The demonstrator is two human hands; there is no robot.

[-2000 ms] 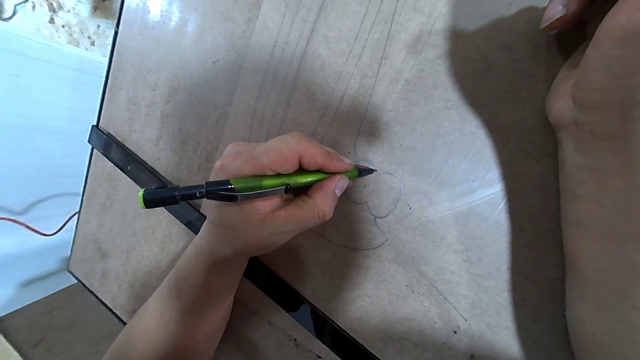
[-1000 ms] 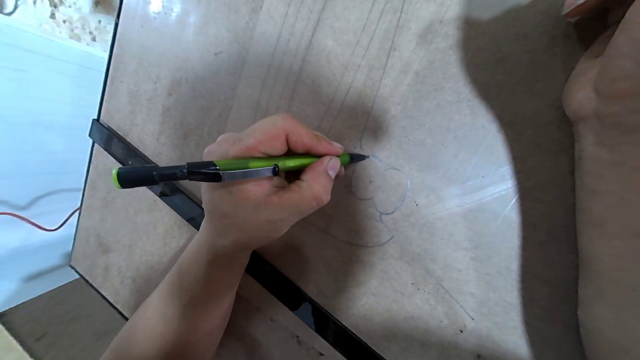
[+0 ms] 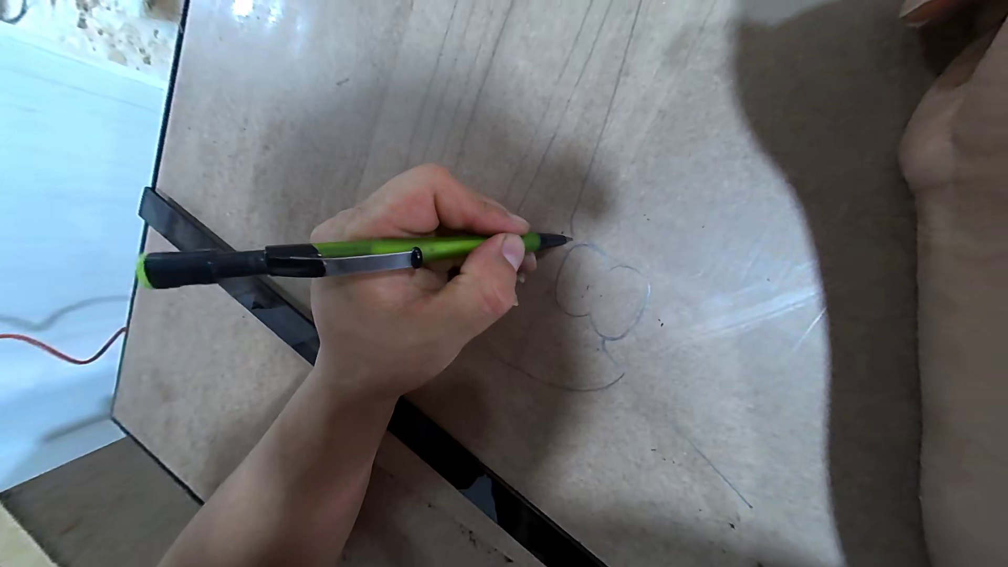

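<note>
My left hand [image 3: 425,276] grips a slim green and black mechanical pencil [image 3: 370,256] with a metal clip, thumb and index finger close to its tip. The tip is at the upper left of a drawn outline of rounded loops [image 3: 649,291], beside the lower end of a long thin line. These marks lie on a smooth tan panel [image 3: 709,378]. At the right edge, my right hand [image 3: 941,146] is only partly in view, its forearm running down the frame. Most of its fingers are cut off, so its grip is hidden.
A glossy black strip [image 3: 504,492] crosses the panel diagonally, passing beneath my left hand and wrist. Several long faint lines run across the upper panel. Beyond its dark left edge lie a pale blue-white surface [image 3: 55,197] and a thin red cord [image 3: 79,361].
The pencil tip has moved up and left around the drawn loops, and the pencil lies closer to level. More of the left loop shows. My right arm sits slightly farther right in the view.
</note>
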